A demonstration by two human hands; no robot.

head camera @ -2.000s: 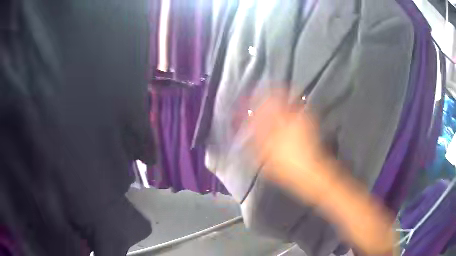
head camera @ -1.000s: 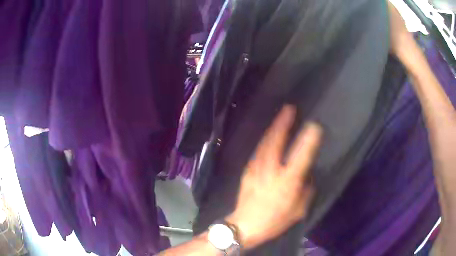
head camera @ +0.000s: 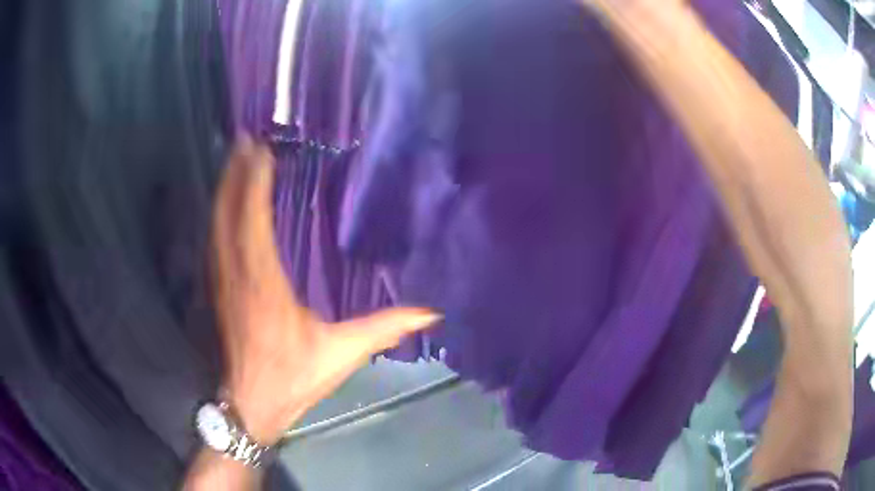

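Note:
Dark grey garments [head camera: 115, 240] hang at the left. My left hand [head camera: 278, 316], with a watch on its wrist, is raised beside their right edge. Its fingers point up and its thumb is spread to the right; it holds nothing that I can see. A blurred purple garment [head camera: 566, 240] hangs in the middle and right. My right forearm reaches up along its right side; my right hand is cut off by the top edge, so its fingers and any hold are hidden.
More purple garments [head camera: 321, 211] hang behind, between the grey and purple ones, with one white strip [head camera: 288, 62]. A grey floor [head camera: 413, 432] and a low metal bar [head camera: 374, 408] show below. Rails and white shapes stand at the far right.
My left hand has moved left, its thumb now spread wide. The dark garment in the middle has given way to a purple one, and dark grey cloth now fills the left. My right forearm reaches further inward.

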